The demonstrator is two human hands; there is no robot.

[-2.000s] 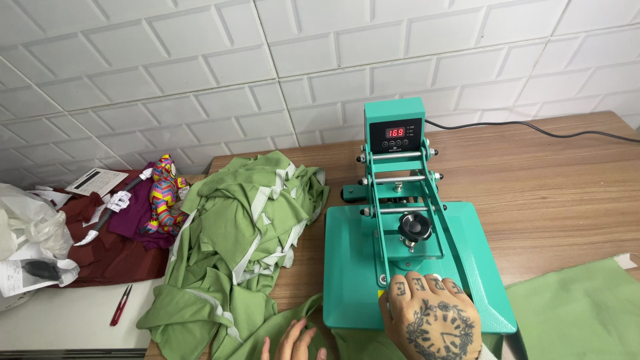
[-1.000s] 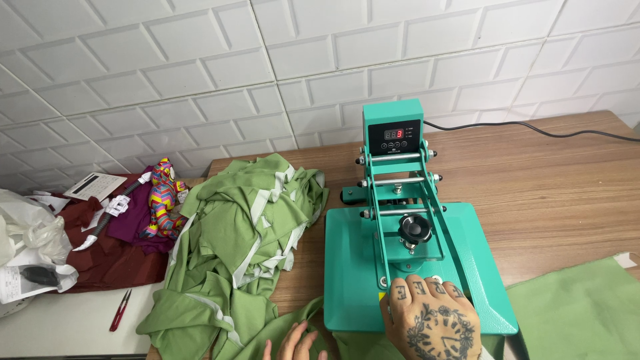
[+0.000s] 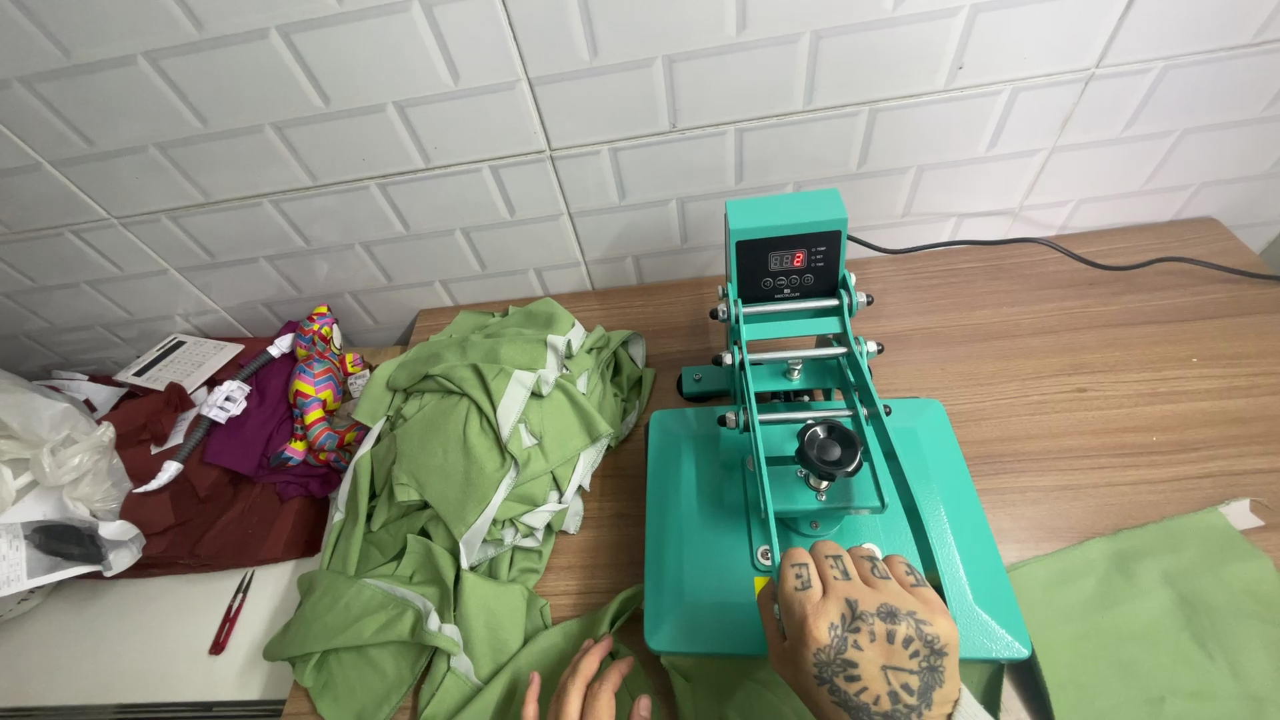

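A teal heat press [image 3: 700,520] with a lit red display stands on the wooden table, its upper plate lowered over green fabric [image 3: 735,690]. My right hand [image 3: 868,640], tattooed, is closed around the front of the press handle; the grip itself is mostly hidden under the fingers. At the bottom edge, my left hand [image 3: 590,685] rests with fingers apart on or just over green cloth, left of the press. A crumpled heap of green fabric with pale strips [image 3: 470,430] lies beyond that hand. A flat green piece [image 3: 1160,610] extends at the right.
Red-handled tweezers [image 3: 231,612] lie on the white surface at left. Behind them are dark red cloth [image 3: 260,520], a multicoloured bear figure [image 3: 318,395], a calculator [image 3: 178,361] and a clear plastic bag [image 3: 50,440]. A black cable [image 3: 1040,243] runs right from the press, before a white tiled wall.
The press display has gone from 169 to 3 and now 2. My right hand stays on the handle; my left hand has hardly moved.
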